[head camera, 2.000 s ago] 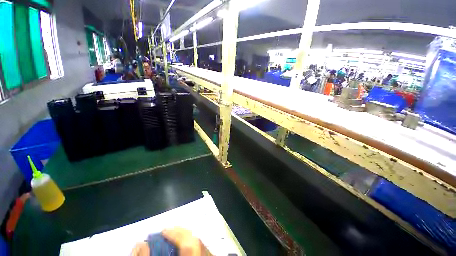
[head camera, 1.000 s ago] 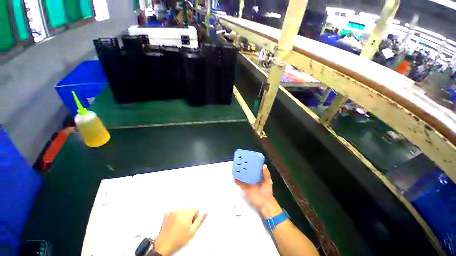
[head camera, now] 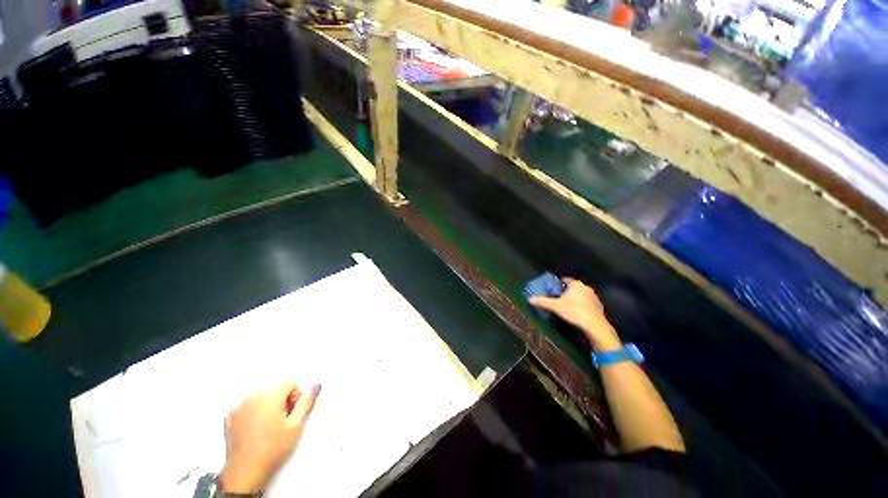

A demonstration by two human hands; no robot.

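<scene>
A blue plastic housing (head camera: pixel 545 286) is pinched in the fingers of my right hand (head camera: pixel 581 309), at the near side of the dark conveyor belt. Whether the housing touches the belt cannot be told. A blue wristband is on my right wrist. My left hand (head camera: pixel 263 434) is over the white work sheet (head camera: pixel 331 355), with its fingers curled and thumb out to the right. It is blurred, and whether it holds something small cannot be told. A watch shows at the left wrist, near the lower edge.
The conveyor belt (head camera: pixel 487 204) runs along the right of the bench (head camera: pixel 282 243). A cream metal post (head camera: pixel 384 117) stands between them. Black tray stacks (head camera: pixel 146 117) stand at the far left. A yellow bottle (head camera: pixel 21 306) is at the left edge. Blue plastic wrapping (head camera: pixel 769 292) lies beyond the belt.
My right hand has moved right with the housing, from above the sheet's far right edge to the conveyor. My left hand stays over the sheet. The view has swung right and down.
</scene>
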